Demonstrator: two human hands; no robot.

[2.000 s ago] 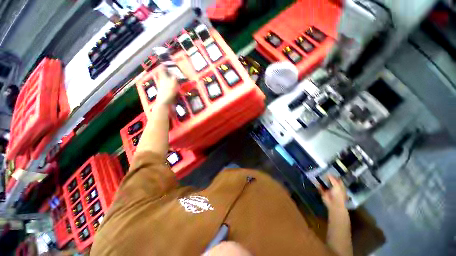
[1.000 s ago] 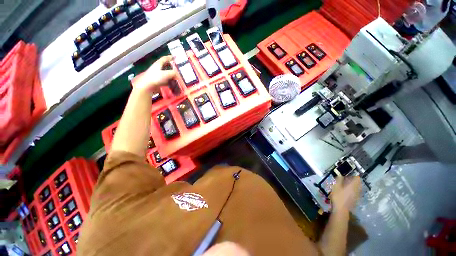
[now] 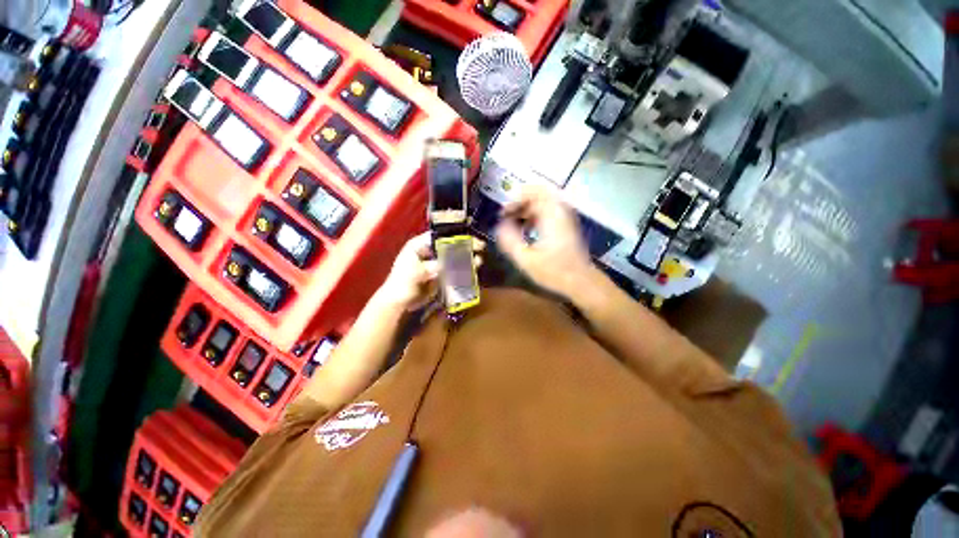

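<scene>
My left hand (image 3: 414, 275) holds an opened flip phone assembly (image 3: 450, 187) upright in front of my chest. Its upper half shows a dark screen in a pale frame. Its lower half has a yellow edge and a greyish face. My right hand (image 3: 545, 240) is just right of the phone, apart from it, with bent, blurred fingers; whether it holds something small cannot be told. The red-orange assembly tray (image 3: 224, 182) at left holds closed devices in pockets and three opened devices along its upper edge.
A small round fan (image 3: 494, 76) stands between tray and machine. The machine bed (image 3: 543, 132) is at right; its near fixture (image 3: 667, 221) holds a device. More red trays (image 3: 185, 459) are at lower left. A white shelf (image 3: 63, 158) with black units is at far left.
The view has turned toward the machine side. My left hand has come from the tray to my chest with an opened phone. My right hand has left the near fixture and moved beside the phone.
</scene>
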